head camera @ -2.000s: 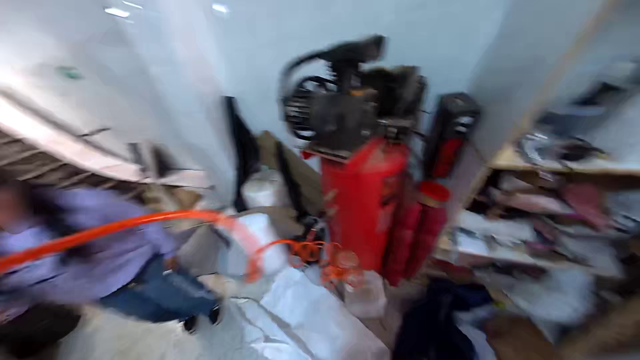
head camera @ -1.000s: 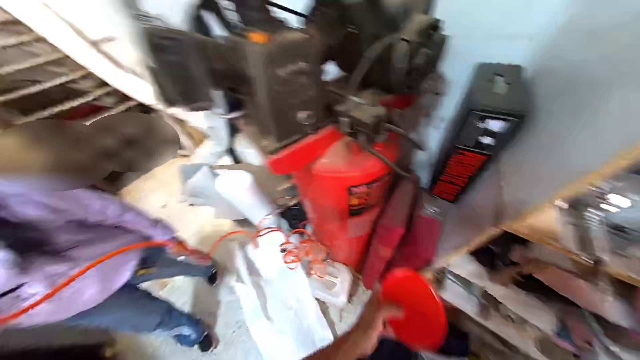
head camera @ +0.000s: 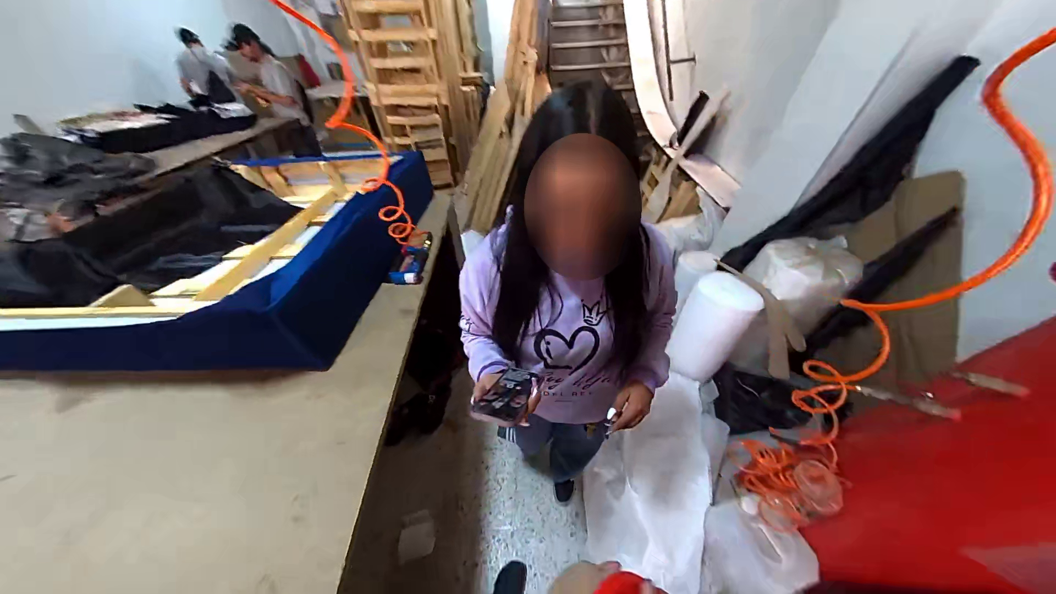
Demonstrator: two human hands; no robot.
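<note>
At the bottom edge, a small skin-coloured part, seemingly one of my hands (head camera: 584,579), shows beside a red object (head camera: 624,583). Both are cut off, so I cannot tell which hand it is or whether it grips the object. No other hand of mine is visible. A person in a lilac sweatshirt (head camera: 569,346) stands facing me, a phone (head camera: 509,394) in one hand and a small item (head camera: 610,419) in the other. Orange coiled air hose (head camera: 833,388) hangs at the right, with a tangle near the red tank (head camera: 949,487).
At left, a worktable (head camera: 190,462) bears a wooden frame with blue fabric (head camera: 305,305). A small tool (head camera: 410,262) on the hose lies by its edge. White foam rolls (head camera: 716,326) and white sheeting (head camera: 660,470) are right of the person. Timber (head camera: 495,140) and people (head camera: 276,87) are behind.
The view has swung left, away from the compressor and shelves. A second ago a hand of mine was at a round red object; now only a sliver shows at the bottom edge.
</note>
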